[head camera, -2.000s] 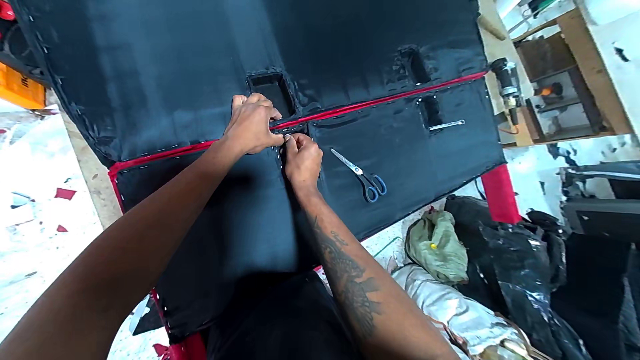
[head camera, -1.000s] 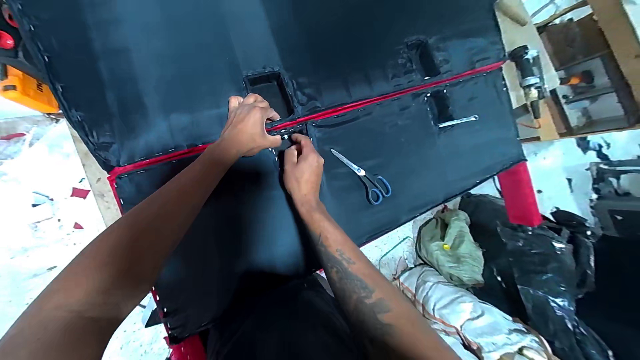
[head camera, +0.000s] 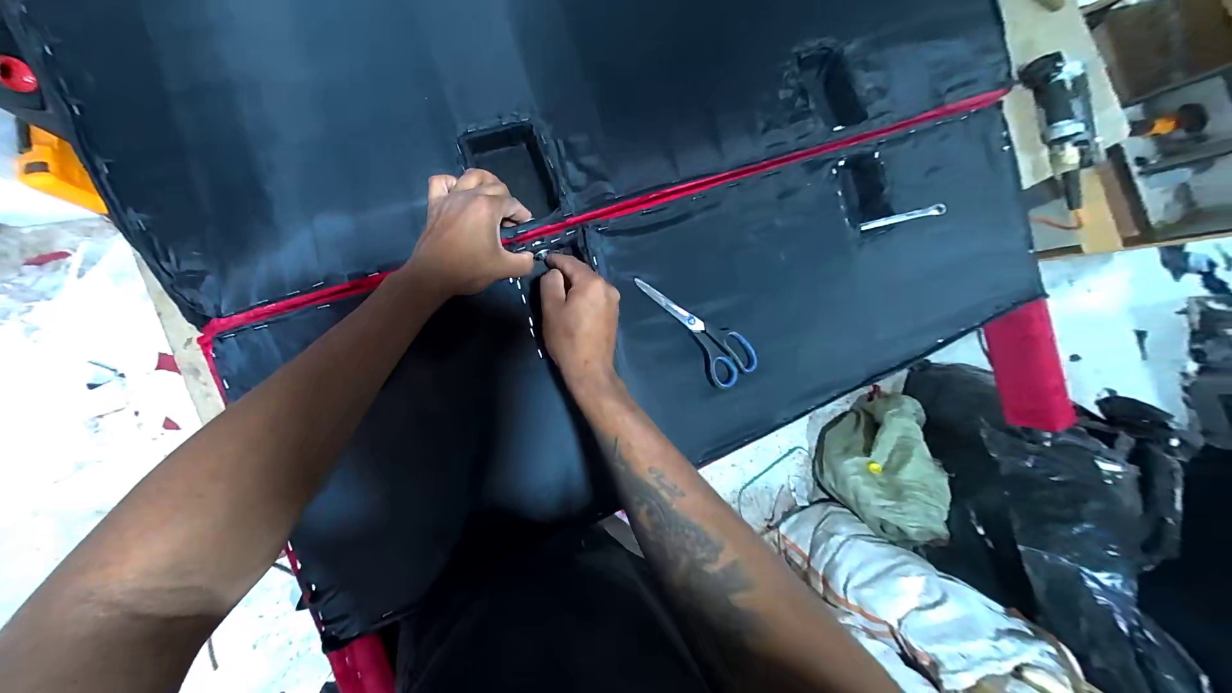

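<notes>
Stapled black fabric covers the underside of a piece of furniture, with red fabric trim along the seam between two sections. My left hand lies over the trim at the lower edge of a rectangular recess, its thumb by a small metal fastener. Just below the trim, my right hand has its thumb and index finger at that same fastener, in a second recess partly hidden by my fingers. Scissors with blue-rimmed handles lie right of my right hand. A metal wrench lies across another recess farther right.
A power tool rests on a wooden surface at the upper right. An orange case or tool is at the left edge. A red-covered leg sticks out at lower right, near a green cloth sack, white sacks and black plastic.
My right hand's fingers have shifted slightly at the fastener; my left hand stays at the trim. Scissors and wrench lie where they were.
</notes>
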